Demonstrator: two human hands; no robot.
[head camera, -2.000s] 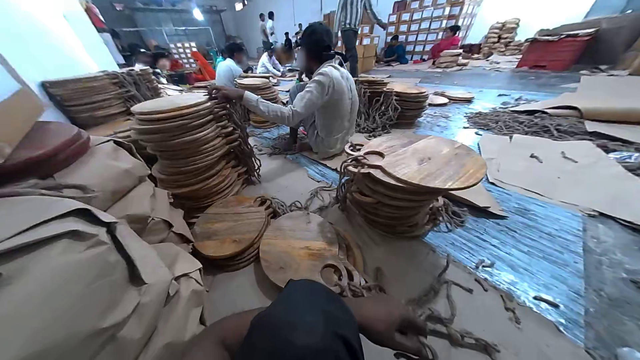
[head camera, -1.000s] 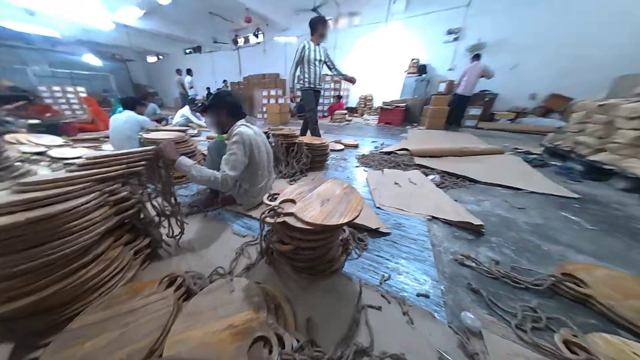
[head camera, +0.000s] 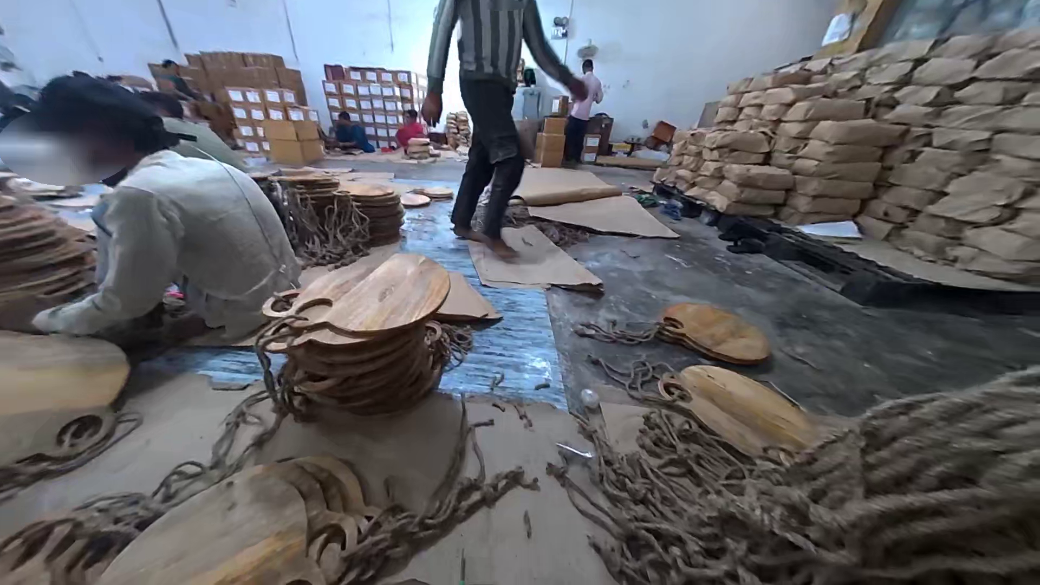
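Neither of my hands is in the head view now. Round wooden boards with ring handles form a stack (head camera: 366, 349) at the centre left, with rope loops hanging from the handles. More boards (head camera: 236, 520) lie fanned at the bottom left, and another board (head camera: 57, 386) is cut by the left edge. Two small groups of boards, one farther off (head camera: 719, 331) and one nearer (head camera: 743, 406), lie on the right with ropes at their handles. A big heap of brown rope (head camera: 910, 487) fills the lower right.
A seated person (head camera: 187, 236) is at the left, beside board stacks. Another person (head camera: 491, 106) is walking past on cardboard sheets (head camera: 532, 260). Paper-wrapped packages (head camera: 845, 146) are piled at the right by a black pallet (head camera: 861, 276). Cartons (head camera: 370, 101) stand at the back.
The view has swung to the right. An arm and hand of mine, seen low in the view two seconds ago, have left it. The person in the striped shirt has walked nearer.
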